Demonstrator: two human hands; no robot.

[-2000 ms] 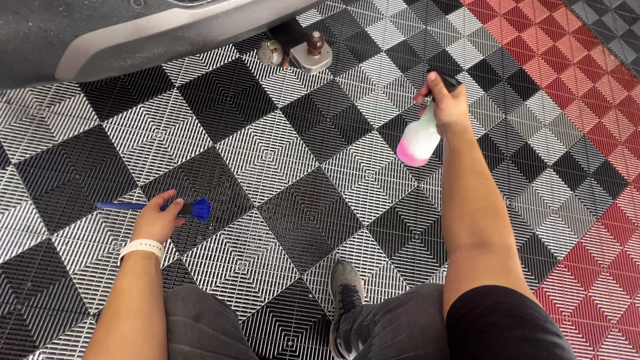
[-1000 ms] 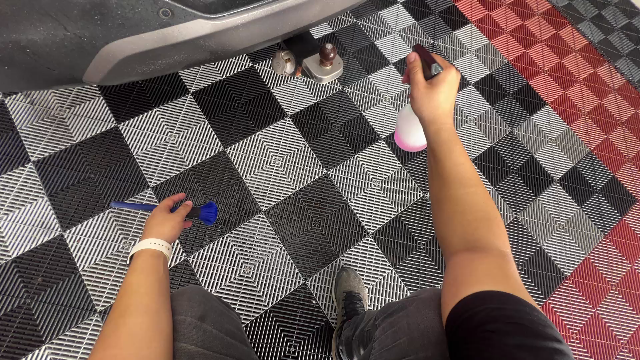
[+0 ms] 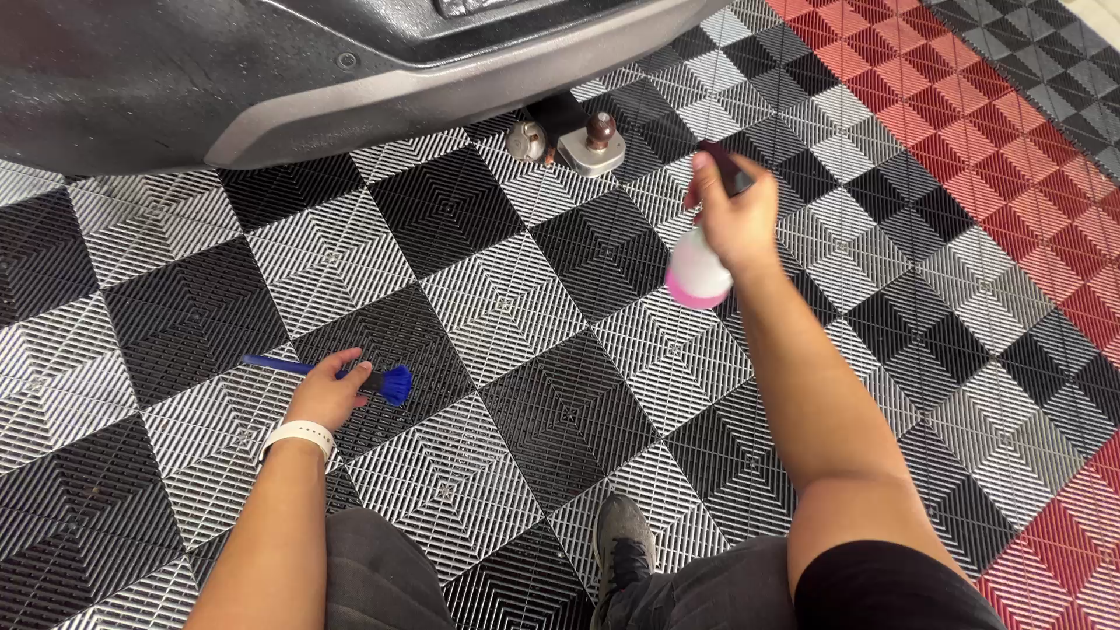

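Observation:
My left hand [image 3: 330, 390], at the lower left, is closed around a blue-handled detailing brush [image 3: 396, 385]; its blue bristles point right and the handle sticks out to the left. A white band circles that wrist. On the right, my right hand [image 3: 739, 210] grips the dark trigger head of a spray bottle [image 3: 697, 269]. The bottle is translucent white with pink liquid at its bottom, and it hangs tilted above the floor. Both hands are below the rear bumper [image 3: 420, 92] of a vehicle, whose surface carries small droplets.
A tow hitch with a ball [image 3: 601, 131] juts out beneath the bumper, beside a round metal connector [image 3: 528, 141]. Ribbed black and silver floor tiles [image 3: 569, 411] lie underfoot, with red tiles [image 3: 954, 114] to the right. My shoe [image 3: 624, 534] stands at bottom centre.
The view has shifted, showing more of the bumper. My right hand has turned the bottle, which was seen more from the side at first. My left hand still holds the brush.

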